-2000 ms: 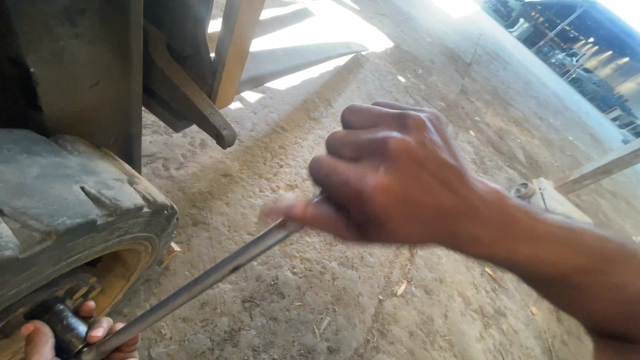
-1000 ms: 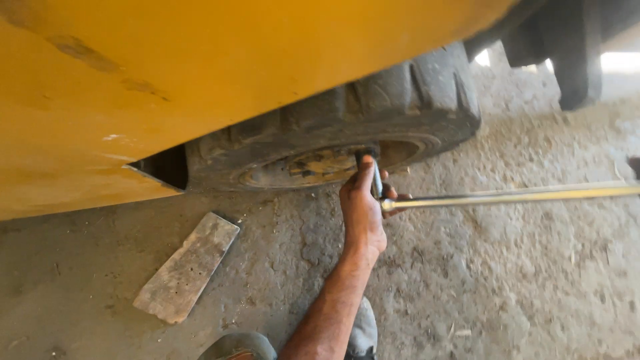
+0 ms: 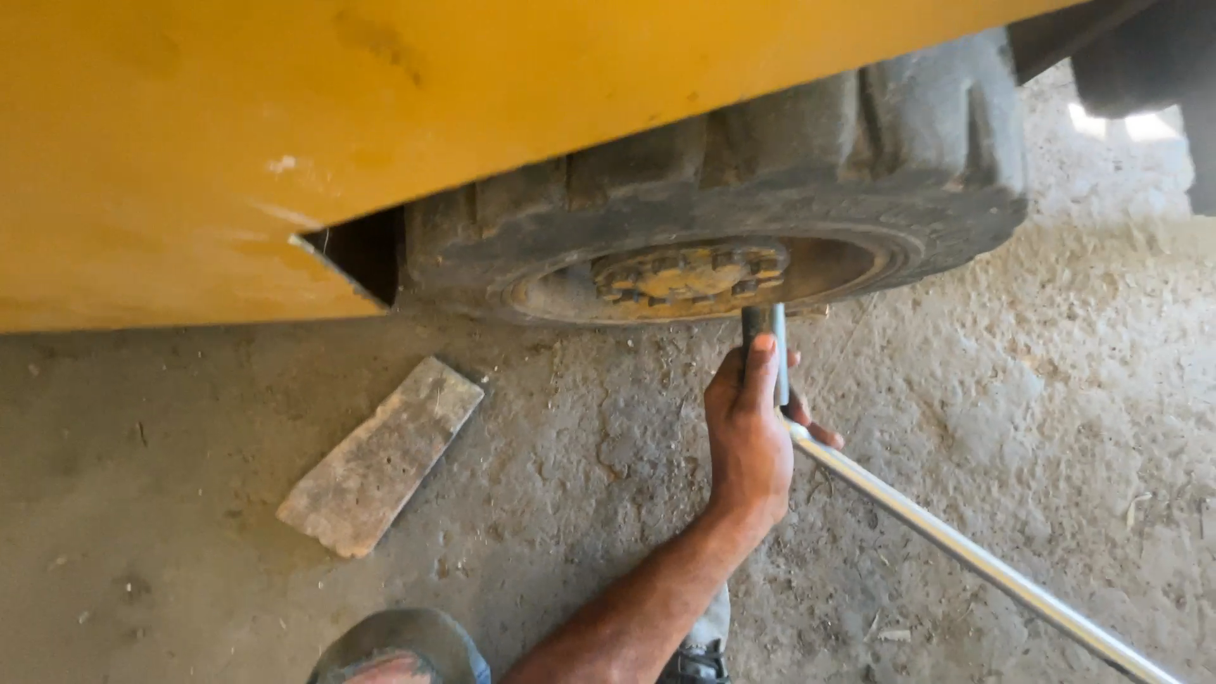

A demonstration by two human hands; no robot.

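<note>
My left hand point(image 3: 750, 437) is closed around a dark cylindrical socket point(image 3: 756, 321) and the bright metal piece beside it. A long metal bar point(image 3: 959, 546) runs from just below the socket, past my fingers, out of the lower right of the view. The socket points at the wheel hub point(image 3: 689, 271), which is yellow and ringed by several studs or nuts; its upper end overlaps the lower rim area, and contact cannot be told. Around the hub is a thick, worn black tire point(image 3: 722, 171). My right hand is outside the view.
The yellow body panel point(image 3: 332, 142) of a vehicle overhangs the tire. On the rough, dusty floor point(image 3: 589, 494) lies a flat rectangular block point(image 3: 380, 456). A shoe point(image 3: 698, 655) and a knee point(image 3: 404, 651) show at the bottom edge. Dark machine parts point(image 3: 1130, 66) stand at the upper right.
The bar, level one second ago, now slants down to the right. The socket sits lower, away from the hub's studs. My right hand, on the bar two seconds ago, is out of view.
</note>
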